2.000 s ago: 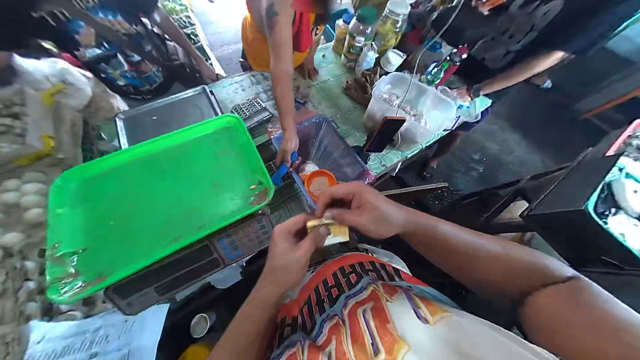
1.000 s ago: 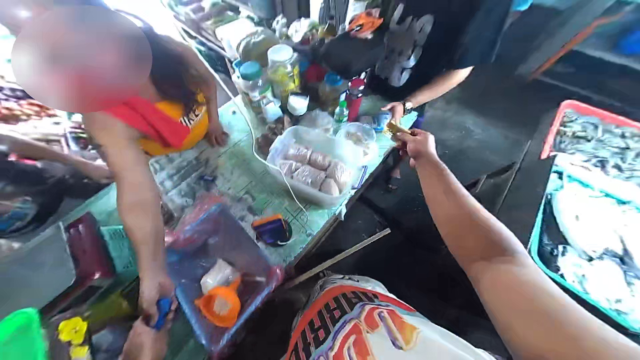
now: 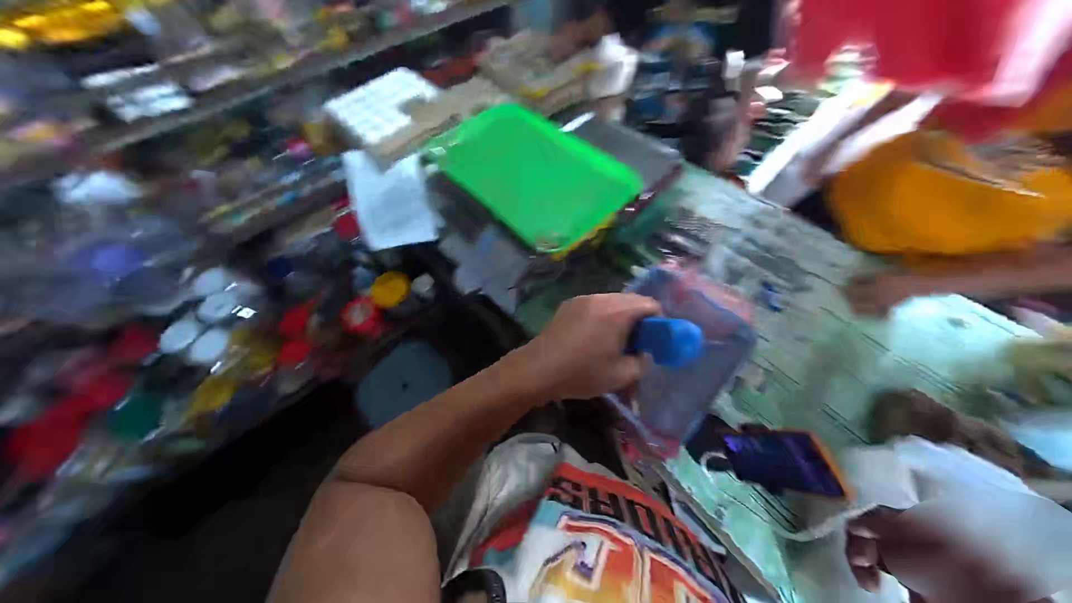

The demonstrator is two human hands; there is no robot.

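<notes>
My left hand (image 3: 599, 345), at the end of an arm from the lower left, is closed around a blue object (image 3: 667, 341), perhaps a handle. Its rounded blue end sticks out to the right of the fist; the rest is hidden by my fingers. Behind and just right of the hand lies a translucent bluish plastic basin (image 3: 699, 368) with a pinkish rim. My right hand is not in view.
A green tray (image 3: 540, 172) lies beyond my hand on the market stall. A phone in an orange-edged case (image 3: 787, 462) lies right of the basin. Colored lids (image 3: 389, 289) fill the left. A person in orange (image 3: 946, 193) and another person's hand (image 3: 867, 548) are at the right.
The view has swung far left. A second ago a co-worker's hand was at the blue object beside my left hand; now my left hand holds it. My right hand, reaching out before, has left the view.
</notes>
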